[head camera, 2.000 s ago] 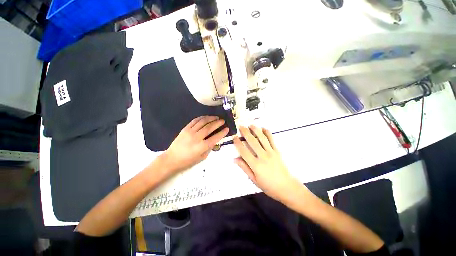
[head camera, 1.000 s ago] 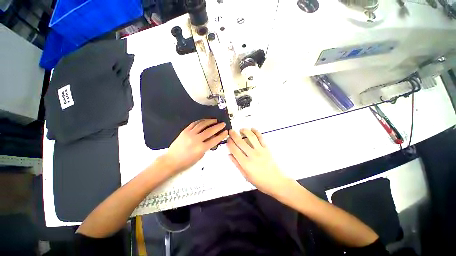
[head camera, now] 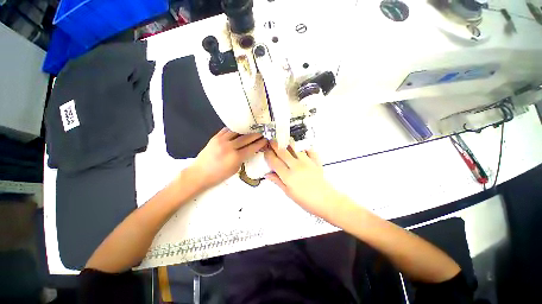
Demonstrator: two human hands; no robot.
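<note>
A black fabric panel [head camera: 190, 113] lies partly under the white arm of the sewing machine [head camera: 368, 65], its near edge running to the presser foot and needle [head camera: 268, 132]. My left hand [head camera: 223, 155] lies over the panel's near right part, fingertips holding it beside the foot. My right hand [head camera: 300, 178] is just right of it, fingertips close to the needle; whether they pinch the fabric is hidden. A brownish curved metal piece [head camera: 248, 177] shows between my hands. A thin dark line runs right across the table from the needle area.
A labelled dark pile [head camera: 101, 107] overlaps plain panels [head camera: 95, 214] at left, blue bins [head camera: 107, 21] behind. A purple-handled tool [head camera: 410, 122] and red-black snips [head camera: 470, 160] lie at right. A dark stack [head camera: 443, 243] sits lower right, partly behind my right forearm.
The panel has moved up and away along the needle, its near edge now higher. My hands have moved slightly up with it, uncovering the brownish metal piece. The camera view has shifted a little.
</note>
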